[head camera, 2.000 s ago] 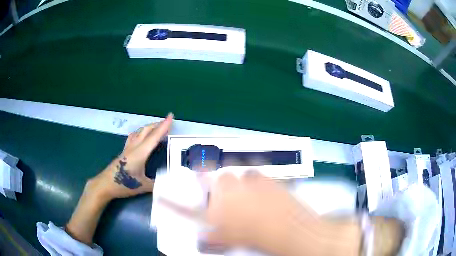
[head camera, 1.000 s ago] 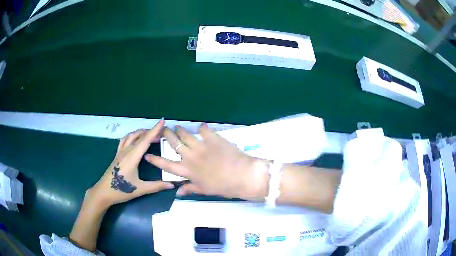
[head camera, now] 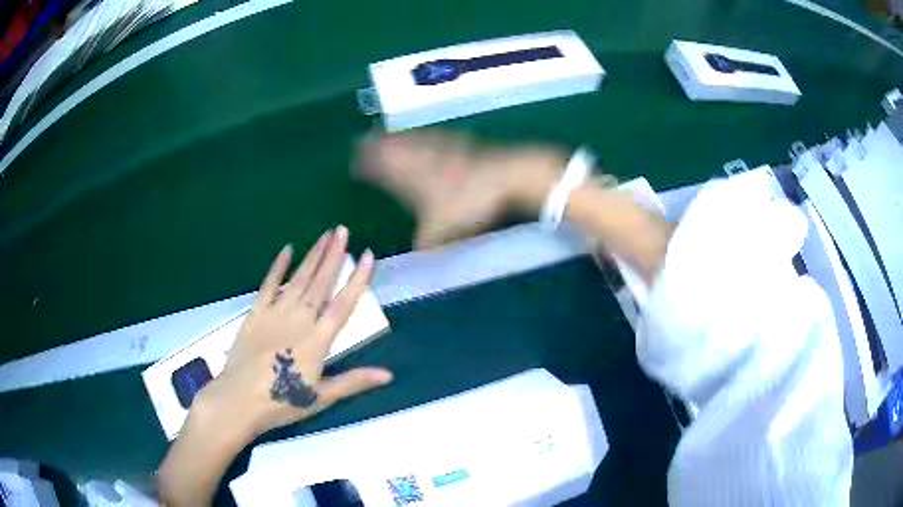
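Observation:
A long white watch box [head camera: 368, 319] lies tilted across the pale rail, its dark watch picture at the left end. My left hand [head camera: 292, 347] lies flat on it, fingers spread, covering its middle. My right hand [head camera: 451, 183] is blurred above the green belt, just in front of a belt box; it appears empty, thumb apart from the fingers. A flat white outer sleeve [head camera: 515, 436] with a QR code and blue mark lies nearest me, its lower edge cut off.
Two watch boxes lie on the belt, one at the top middle [head camera: 490, 87] and one farther right [head camera: 738, 81]. Several white cartons [head camera: 866, 203] stand at the right; my right sleeve hides some. Fanned white sheets [head camera: 84, 54] are at the upper left. White cartons [head camera: 25, 487] show at the lower left.
My right hand has left the box and moved up over the belt. My left hand now lies flat on the box, which sits farther left and lower. The view has turned.

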